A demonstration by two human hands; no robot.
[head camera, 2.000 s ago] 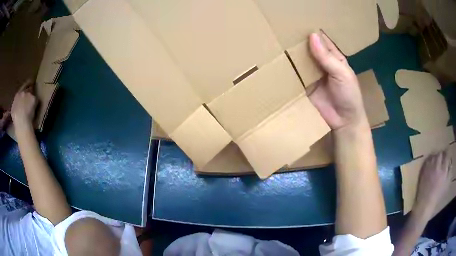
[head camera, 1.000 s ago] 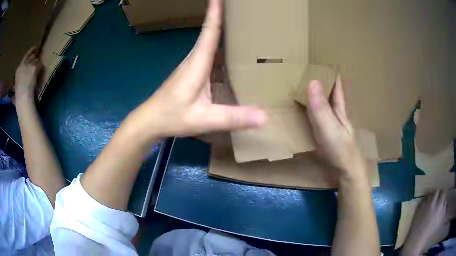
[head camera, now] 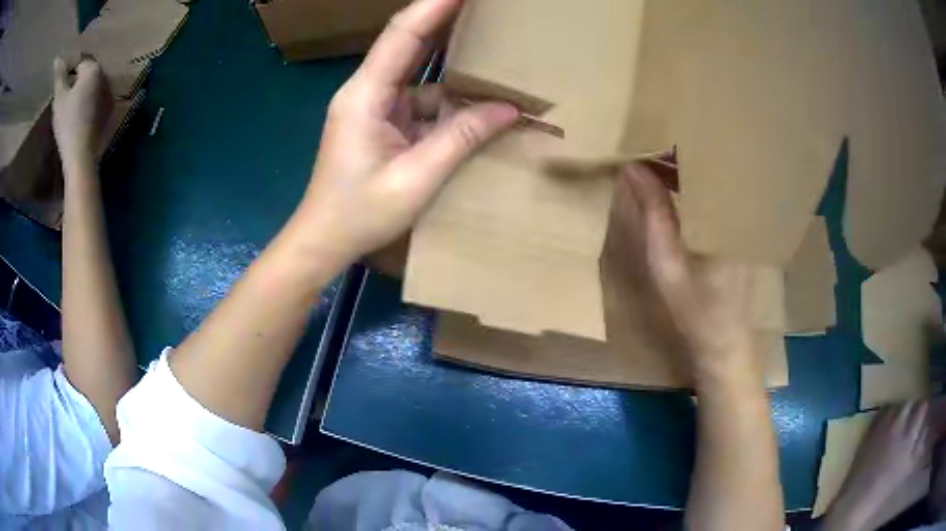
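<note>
A tan box blank (head camera: 747, 114) stands close to the camera above the table, with its end being folded. My left hand (head camera: 389, 140) is at its left side, thumb near a slot (head camera: 541, 126), fingers partly behind a small flap. My right hand (head camera: 664, 233) is blurred and lies against the fold at the right of the end panel, fingertips by a dark gap. The roll-over flap (head camera: 508, 264) hangs down toward me between my hands, small tabs on its lower edge. Below it lies a stack of flat blanks (head camera: 519, 358).
The dark green table (head camera: 384, 415) has a gap to another table at left. A person's hand (head camera: 83, 109) holds cardboard at far left. Another person's hand (head camera: 897, 456) is on cardboard at lower right. A cardboard piece (head camera: 322, 26) stands at the top left.
My left hand was absent two seconds ago and has come onto the blank's left side, its thumb now near the slot. The blank has turned, and its small corner flaps are being bent inward.
</note>
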